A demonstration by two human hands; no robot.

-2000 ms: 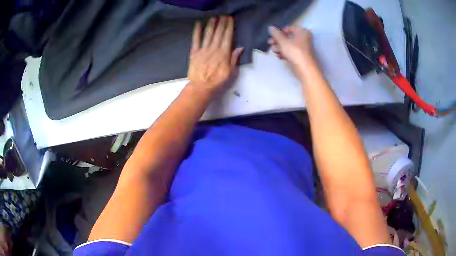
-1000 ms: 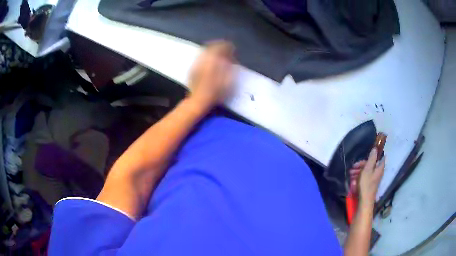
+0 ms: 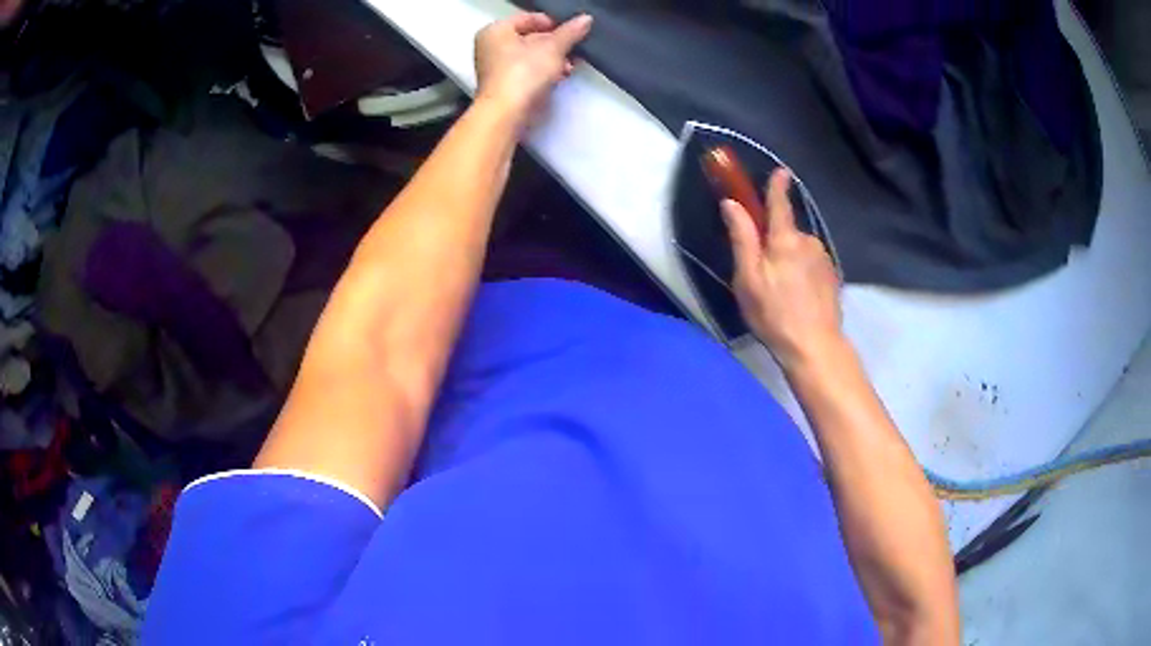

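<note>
A dark grey garment (image 3: 921, 189) with purple cloth on it lies over the white table (image 3: 997, 353). My right hand (image 3: 785, 271) grips the brown handle of the iron (image 3: 707, 227). The iron's pointed tip faces away from me, and it stands at the garment's near edge, partly over the white table. My left hand (image 3: 524, 57) is at the table's near edge, at the garment's left part, with thumb and fingertips close together near the cloth edge. Whether cloth is pinched between them is hard to tell.
Grey and purple cloth (image 3: 189, 303) is heaped below the table at left, with more mixed cloth (image 3: 107, 543) below it. A pale hose or cord (image 3: 1048, 473) crosses the right side. Dark thin blades (image 3: 1003, 536) lie at the lower right, beside my right forearm.
My right hand has brought the iron from the table's right end to the garment's near edge. My left hand has moved up to the cloth edge. The view has turned further right.
</note>
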